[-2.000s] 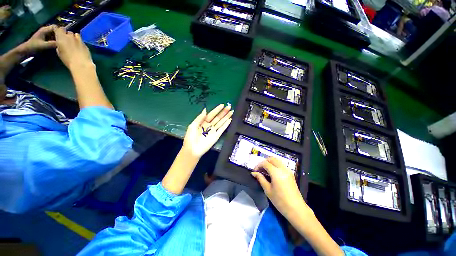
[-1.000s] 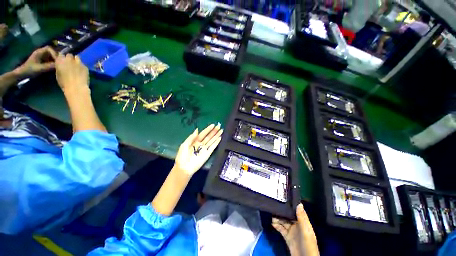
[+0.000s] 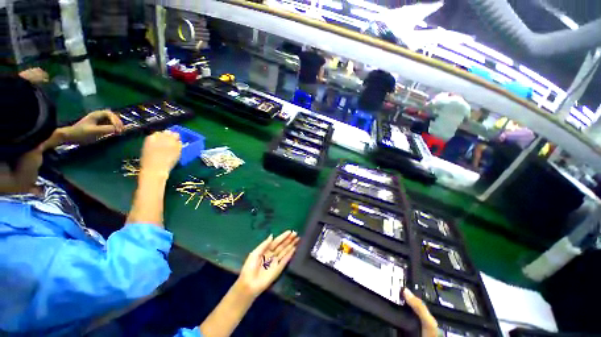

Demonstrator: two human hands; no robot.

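My left hand [image 3: 267, 264] is palm up with fingers spread. A few tiny dark pieces [image 3: 267, 261] lie loose in its palm. My right hand [image 3: 420, 312] grips the near right corner of a black foam tray [image 3: 348, 294], thumb on top; its other fingers are hidden. The tray looks lifted and tilted, overlapping the second tray beside it. Its pockets hold silver-and-black phone frames [image 3: 362, 262], some with a small orange strip.
A second foam tray [image 3: 472, 289] and white paper [image 3: 517, 299] are at right. Pale stick-like parts [image 3: 224, 199], black scatter [image 3: 262, 212], a clear bag [image 3: 222, 159] and a blue bin [image 3: 190, 146] lie left. A neighbouring worker [image 3: 85, 263] sits close. Another tray [image 3: 300, 146] stands behind.
The view has tipped up, showing the room. My right hand has gone from a phone frame to the tray's corner, and the tray has risen and shifted right. My left palm stays open.
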